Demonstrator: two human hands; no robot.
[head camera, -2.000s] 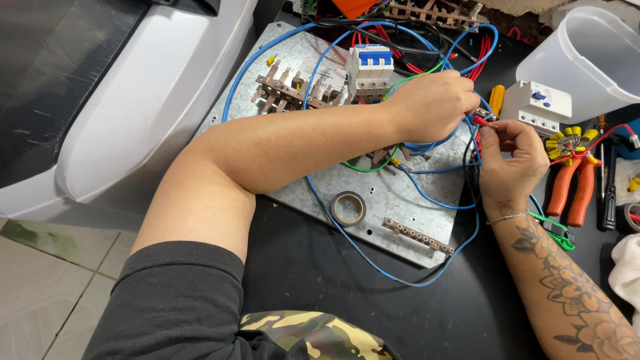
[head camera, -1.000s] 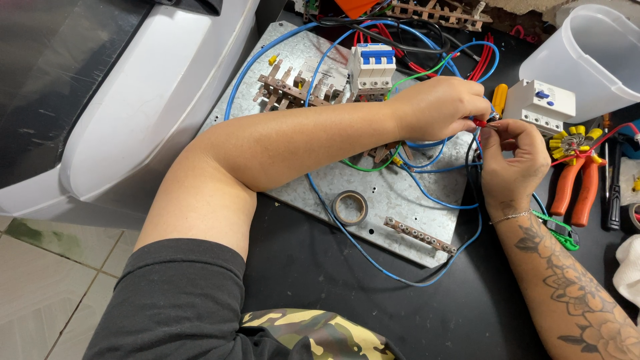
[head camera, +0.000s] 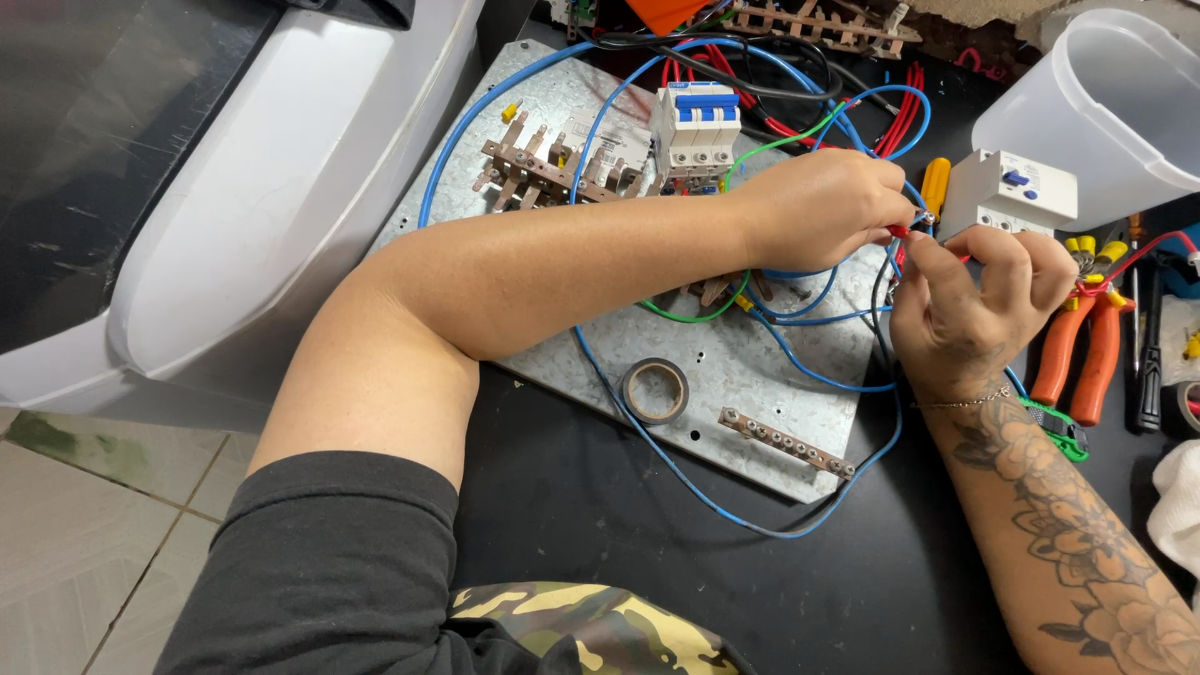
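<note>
My left hand (head camera: 834, 211) reaches across a galvanized metal plate (head camera: 741, 375), its fingertips closed on a small red wire end (head camera: 898, 231). Right beside it, my right hand (head camera: 975, 291) pinches at the same red piece with thumb and index finger. Blue wires (head camera: 806, 375) and a green wire (head camera: 694, 317) loop over the plate below my left hand. On the plate stand a three-pole circuit breaker (head camera: 697, 131) with a blue toggle and copper busbars (head camera: 553, 173). A roll of black tape (head camera: 654, 391) and a screw terminal bar (head camera: 786, 443) lie near its lower edge.
At the right are a white residual-current device (head camera: 1017, 192), a yellow screwdriver handle (head camera: 935, 187), orange-handled pliers (head camera: 1078, 347), a black screwdriver (head camera: 1147, 366), a green cutter (head camera: 1059, 429) and a translucent plastic bin (head camera: 1087, 103). A white plastic housing (head camera: 244, 159) borders the left side.
</note>
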